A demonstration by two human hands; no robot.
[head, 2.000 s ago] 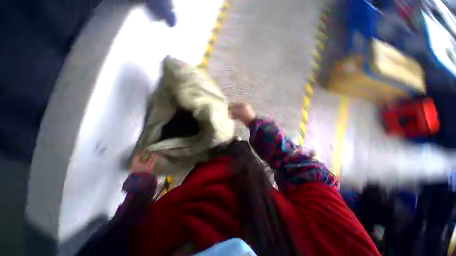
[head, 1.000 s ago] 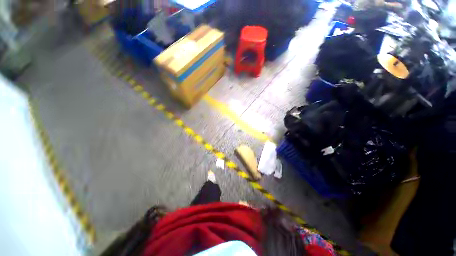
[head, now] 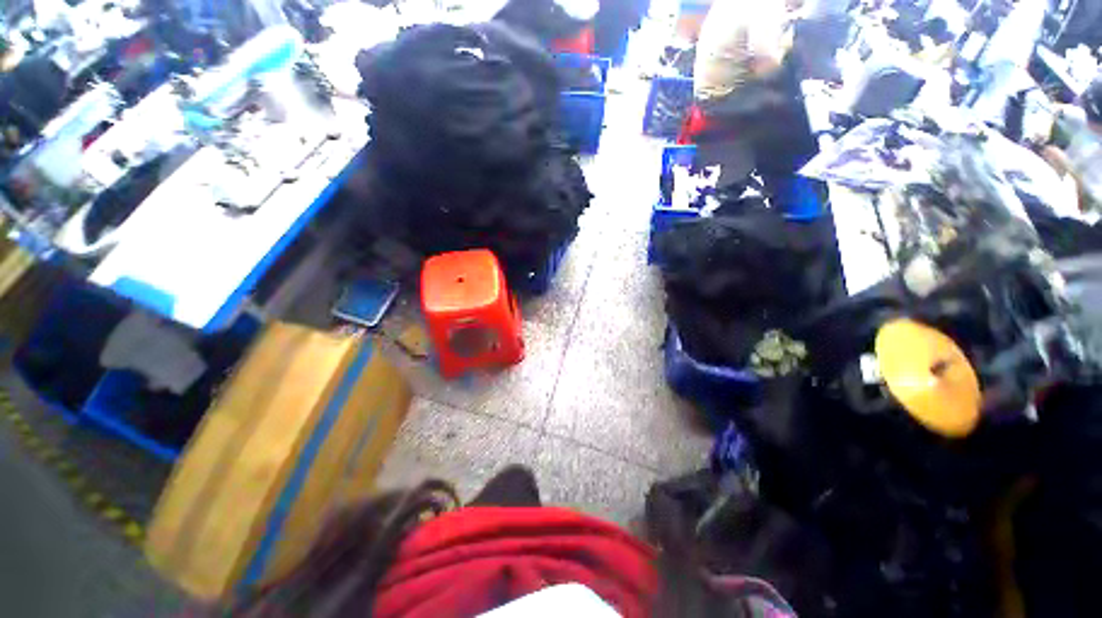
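Note:
Neither of my hands is in the picture; only a bit of patterned sleeve shows at the bottom edge, right of my red clothing. Nearest in front of me, a brown cardboard carton (head: 272,453) with blue tape stands on the floor at the lower left. A red-orange plastic stool (head: 469,312) stands upright just beyond it to the right. The tip of a dark shoe shows at the bottom centre. To the right, black cloth (head: 755,272) is heaped in a blue crate (head: 713,382).
A large black cloth pile (head: 465,133) stands behind the stool. A white sewing table (head: 199,229) with blue edging is at the left. A round orange-yellow disc (head: 928,377) lies among black cloth at the right. A tiled aisle runs between. A person sits at the far top.
The view has swung from the white surface and pale bag, past the floor line, to the aisle. The carton and stool now appear nearer. Both hands, seen earliest at the bag, are out of view.

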